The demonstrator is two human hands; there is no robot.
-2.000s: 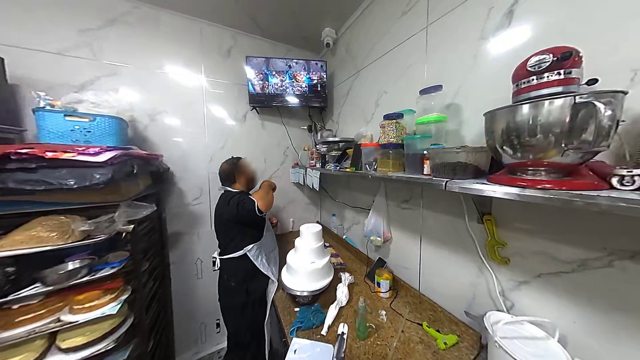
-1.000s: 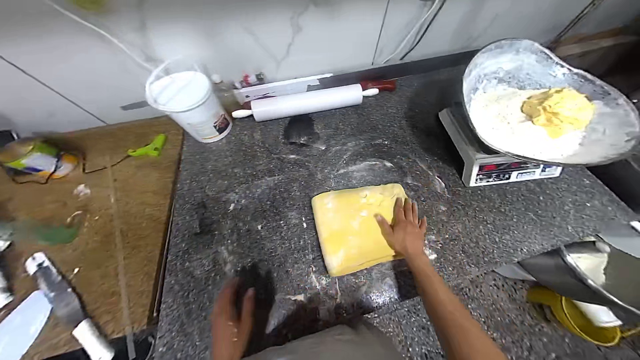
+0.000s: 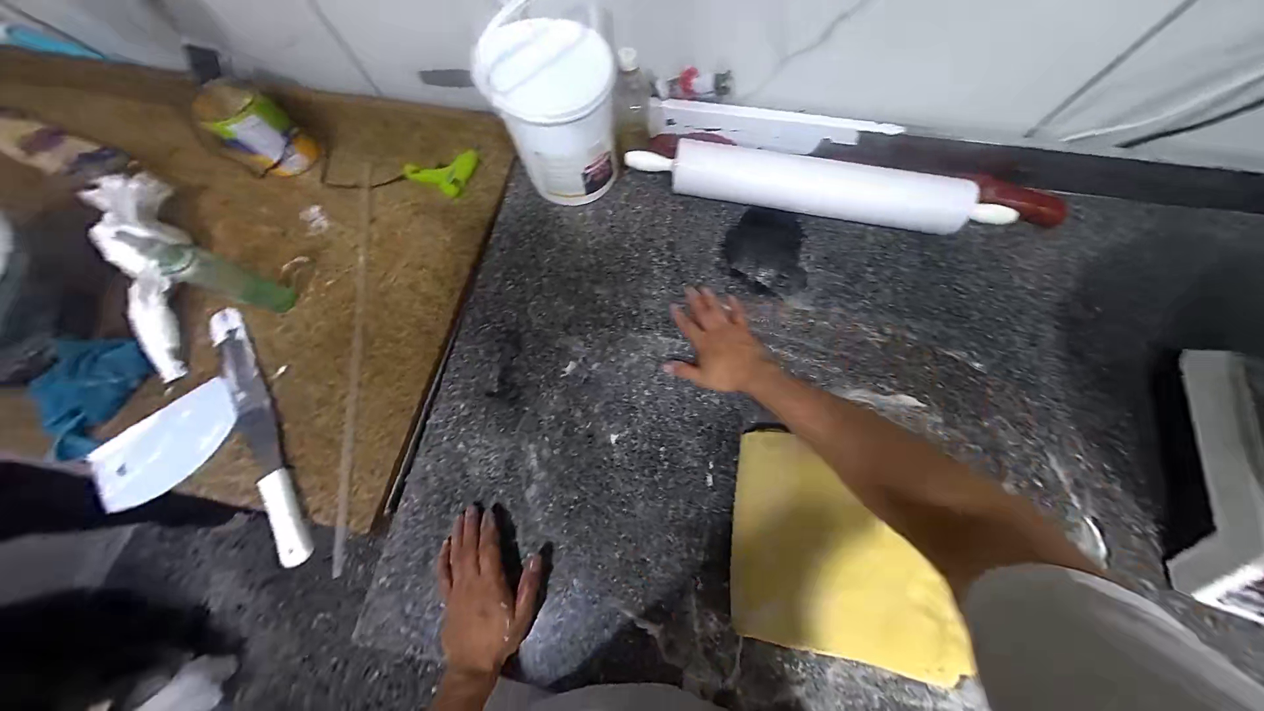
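My left hand (image 3: 484,592) lies palm down on the dark granite counter (image 3: 592,434) near its front left, fingers spread and nothing held. Farther back, my right hand (image 3: 719,341) is spread over the counter, also holding nothing; my right forearm reaches across a folded yellow slab of dough (image 3: 839,563). The dough lies flat at the lower right of my hands, partly hidden by the forearm. White flour streaks mark the stone around it. A dark patch or cloth (image 3: 765,247) is just beyond my right hand, in front of a white rolling pin (image 3: 825,186).
A lidded white bucket (image 3: 558,118) and a clear bottle (image 3: 632,104) stand by the wall. On the brown counter at left are a long spatula (image 3: 259,425), a white scraper (image 3: 168,444), a green bottle (image 3: 222,272) and a can (image 3: 259,133). A scale (image 3: 1224,474) is at the right edge.
The view has swung left. My right hand has left the dough, where it rested a second ago, and is now over the counter behind it. My left hand now lies flat.
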